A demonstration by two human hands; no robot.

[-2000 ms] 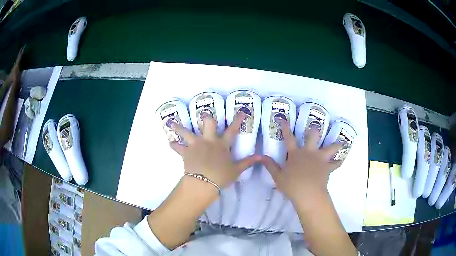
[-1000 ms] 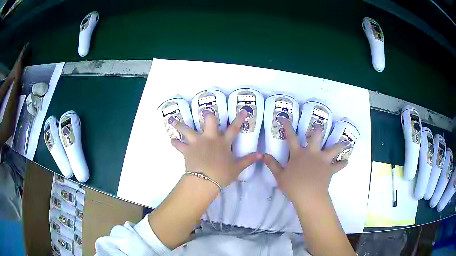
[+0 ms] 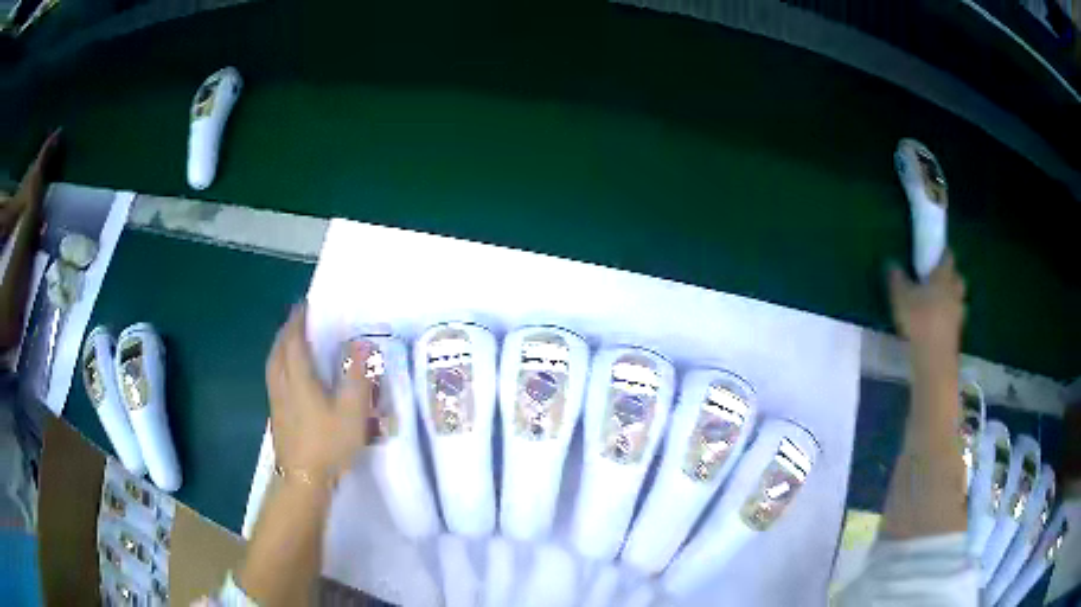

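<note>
Six glossy white handsets (image 3: 542, 462) are fanned out on the white sheet (image 3: 391, 261), with gold mirror-like panels on their broad heads. My left hand (image 3: 318, 409) is at the leftmost handset (image 3: 409, 492). Its thumb side overlaps that handset's panel, and its other fingers are apart from the thumb at the left; the hand is slightly blurred. My right hand (image 3: 928, 302) is stretched out over the green belt at the right. Its fingers close around the handle end of a single line handset (image 3: 925, 202), whose head points away from me.
Another handset (image 3: 211, 131) lies on the green belt (image 3: 533, 166) at the left. Two handsets (image 3: 145, 403) lie left of the sheet. Several waiting handsets (image 3: 996, 498) stand in a row at right, partly behind my right arm. A carton (image 3: 71, 498) of handsets is lower left. Another person's arm (image 3: 24, 237) shows far left.
Both hands have left the middle of the fan. My left hand moved left; my right hand moved up and right to the belt handset. The whole view has shifted, so the fan appears lower.
</note>
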